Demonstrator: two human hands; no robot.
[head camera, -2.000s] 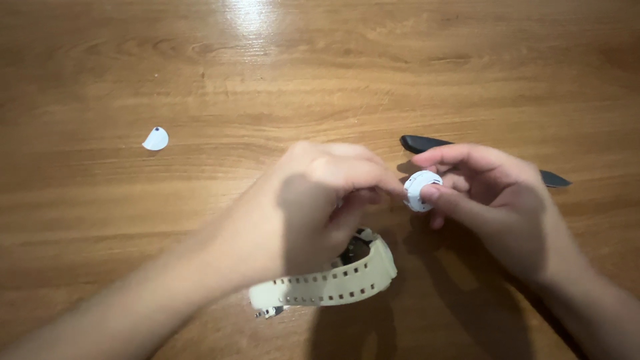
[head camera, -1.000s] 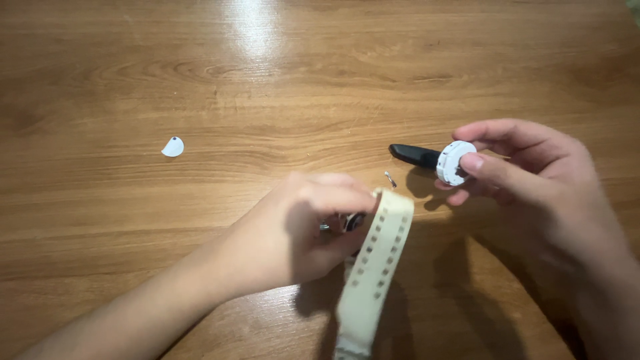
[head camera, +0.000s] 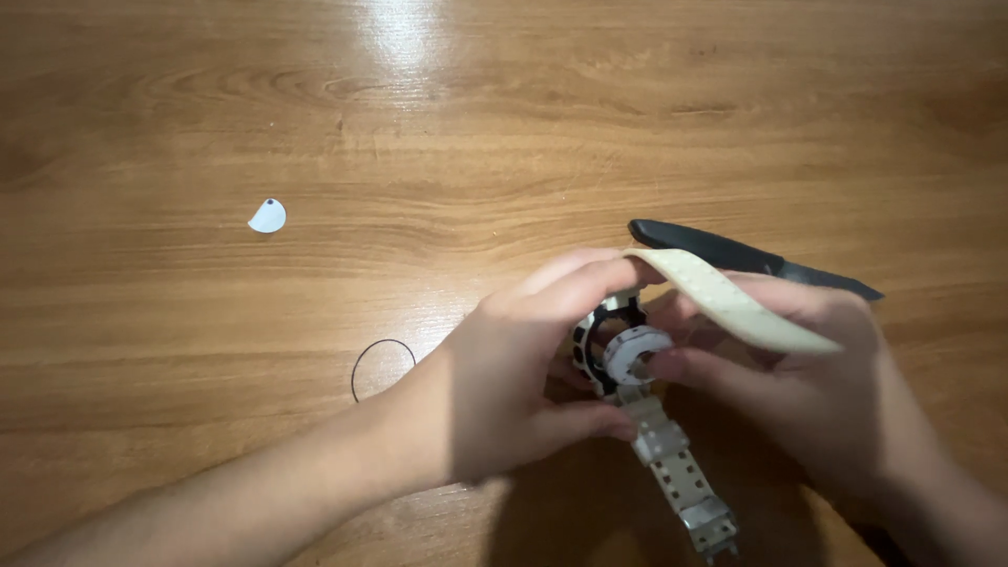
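Note:
A watch case (head camera: 584, 350), black and white with an open middle, is gripped by my left hand (head camera: 543, 354). One half of its cream strap (head camera: 732, 307) arches over my right hand (head camera: 787, 378); the other half (head camera: 681, 476), with square holes and a metal buckle (head camera: 707, 516), hangs toward the near edge of the view. Between the fingers of my right hand is a round white watch part (head camera: 636, 356) with dark marks around its side, held at the opening of the case. Some of my right fingers are hidden by the strap.
A knife with a black handle (head camera: 709, 246) lies just beyond my right hand, blade to the right. A thin black ring (head camera: 383, 341) rests beside my left forearm, partly covered. A small white cut disc (head camera: 268, 216) lies on the wooden table (head camera: 472, 157) at left.
My left hand has lifted and turned the watch case and strap. My right hand has brought the round white part from beside the knife handle to the case. The thin ring has come into sight.

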